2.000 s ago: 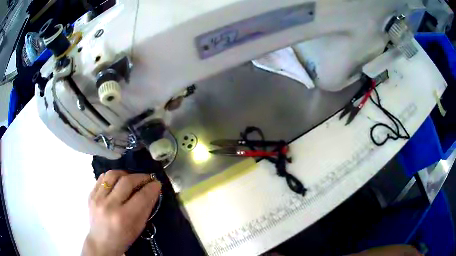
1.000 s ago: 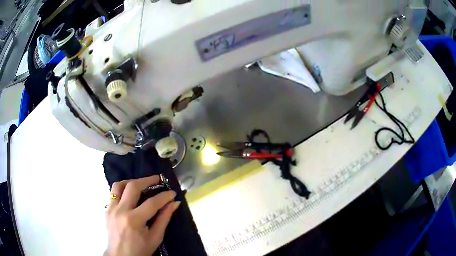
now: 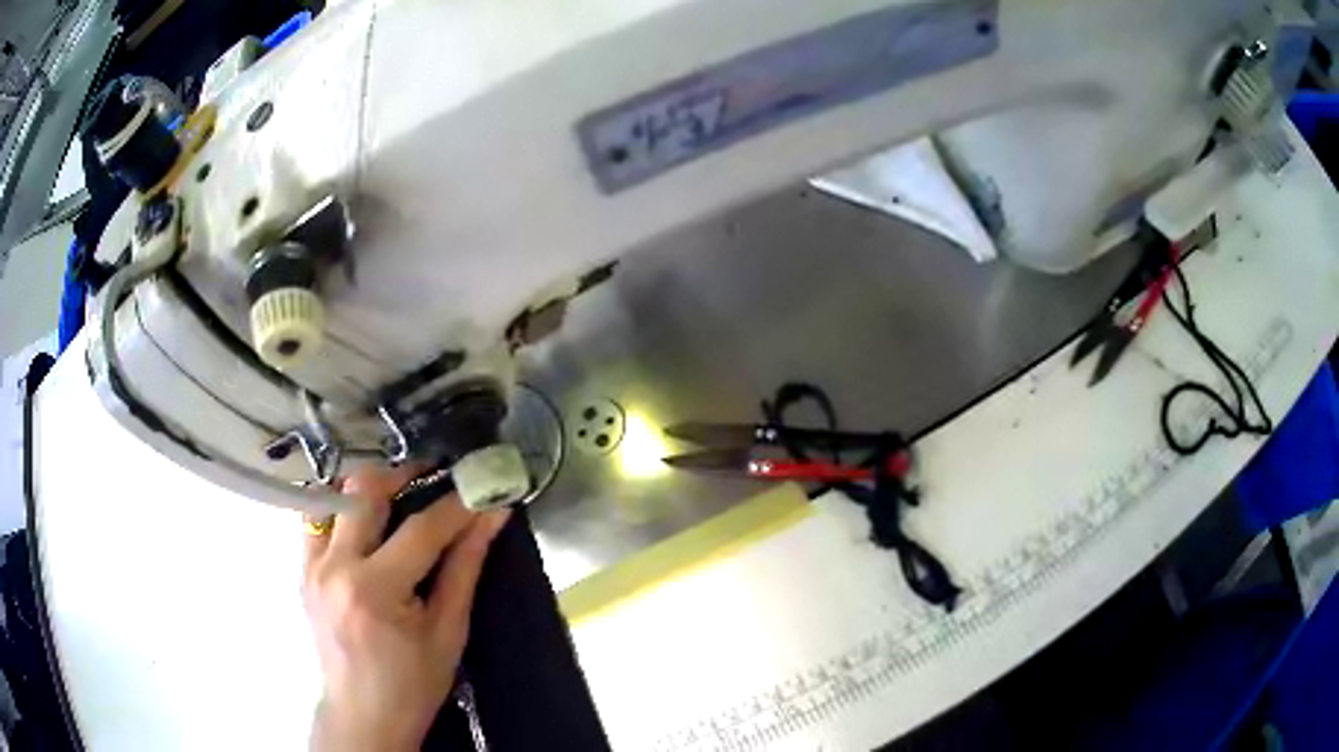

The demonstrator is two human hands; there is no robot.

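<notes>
My left hand (image 3: 385,595), bare with a ring, lies on the black bag panel (image 3: 541,639) at the lower left, its fingers closed on the cloth right by the presser foot area. The off-white knob (image 3: 492,478) is just above my fingertips. The needle and the panel's far end are hidden behind my fingers and the machine head. A thin silver zipper (image 3: 467,717) shows beside my wrist. My right hand is not in view.
The white sewing machine arm (image 3: 793,132) spans the top. Thread snips with red handles (image 3: 822,467) and black cord lie right of the needle plate (image 3: 599,426). Second snips (image 3: 1131,326) lie at the far right. Yellow tape (image 3: 690,555) edges the bed; blue bins stand at the right.
My left hand has moved up the panel to the needle area, from lower on the cloth. The curved zipper by my fingers is now hidden. The forearm at the bottom right has gone from view.
</notes>
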